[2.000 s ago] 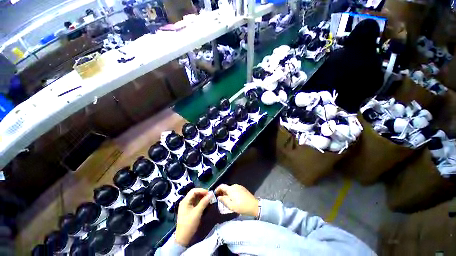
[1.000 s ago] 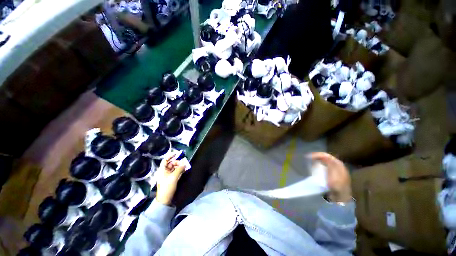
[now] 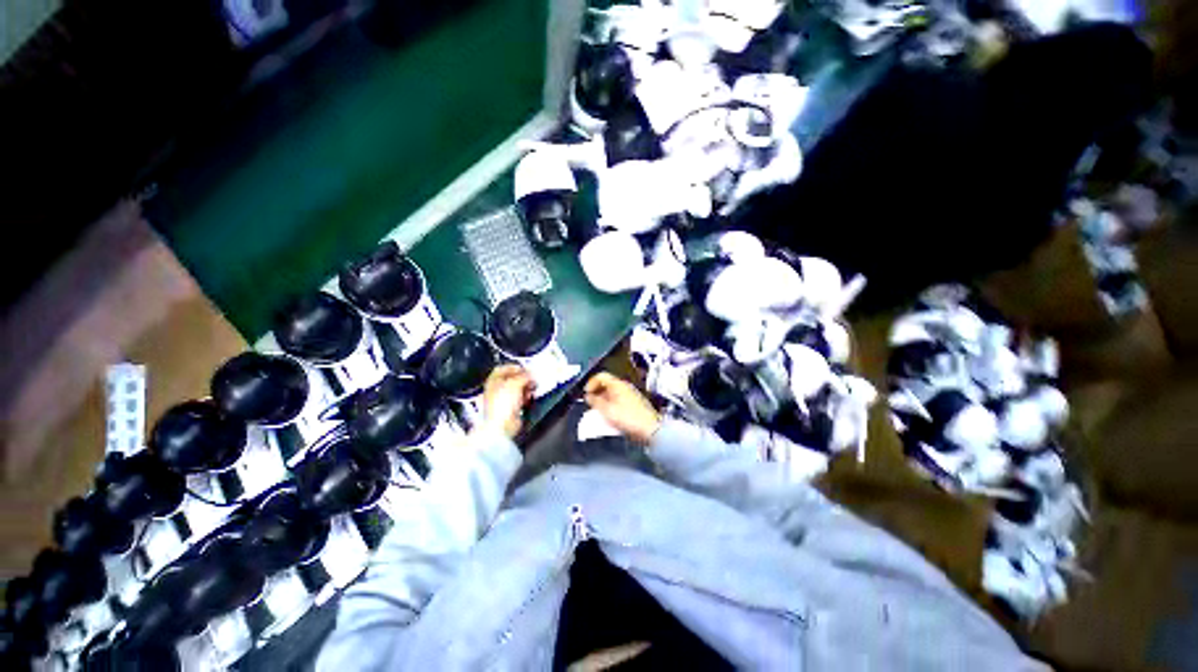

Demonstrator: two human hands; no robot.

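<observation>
Security cameras with black ball heads and white bases stand in two long rows; the end unit of the near row is one camera (image 3: 523,323). My left hand (image 3: 509,397) is beside that camera's white base, fingers bent; whether it holds a small piece is too blurred to tell. My right hand (image 3: 623,404) is close by on the right, fingers closed, with a white strip (image 3: 598,424) hanging below it. The gap between the hands is small.
A gridded sheet (image 3: 505,256) lies on the green mat (image 3: 394,118). A loose heap of cameras (image 3: 696,118) is behind it. More heaped cameras (image 3: 762,328) stand close to my right. A printed label sheet (image 3: 125,410) is at the left. A dark-clothed person (image 3: 946,171) is at the upper right.
The view has shifted along the rows to their far end. My right hand has come back from far right to near my left hand. The strip no longer stretches out sideways.
</observation>
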